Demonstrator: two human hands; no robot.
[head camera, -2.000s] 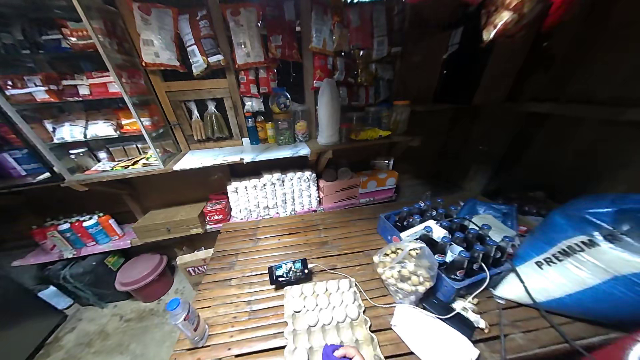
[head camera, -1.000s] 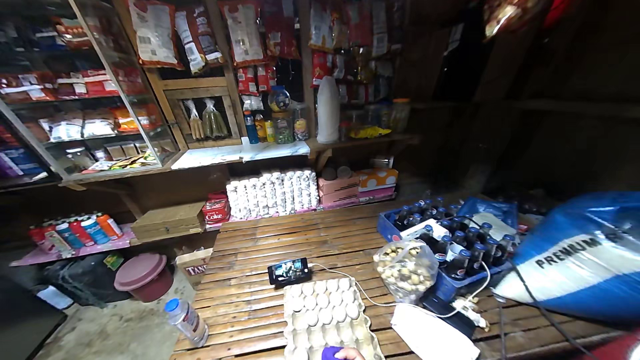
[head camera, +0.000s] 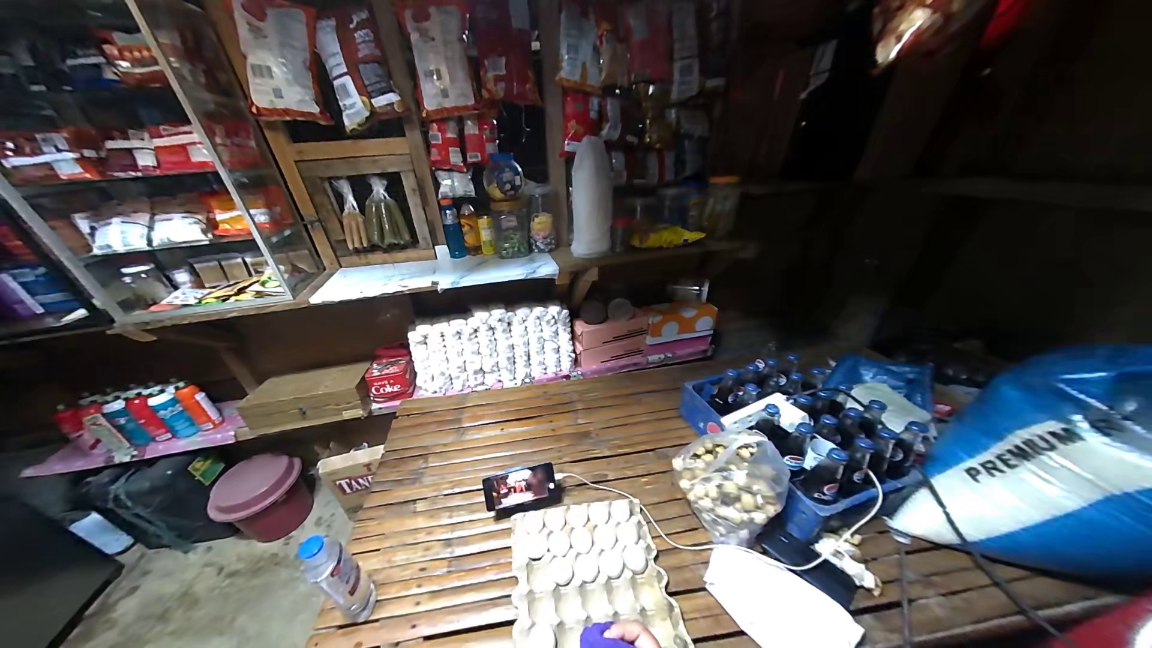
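Observation:
At the bottom edge, what looks like my right hand (head camera: 634, 634) shows only its fingertips, closed on a purple cloth (head camera: 605, 635). Both are over the near part of a grey cardboard egg tray (head camera: 641, 589). Whether anything is inside the cloth cannot be told. White eggs (head camera: 586, 566) fill much of the far rows, and one more egg (head camera: 541, 637) lies at the tray's near left. My left hand is out of view. Just beyond the tray, a phone (head camera: 521, 489) stands on its side with its screen lit and a white cable plugged in.
Right on the slatted bamboo table (head camera: 450, 531) are a plastic bag of small eggs (head camera: 731, 481), a blue crate (head camera: 805, 515) of Pepsi bottles, a white cloth-like item (head camera: 778, 598), a power strip (head camera: 850, 565) and a blue-white sack (head camera: 1035, 477). A blue-capped plastic bottle (head camera: 339, 578) stands near the left edge.

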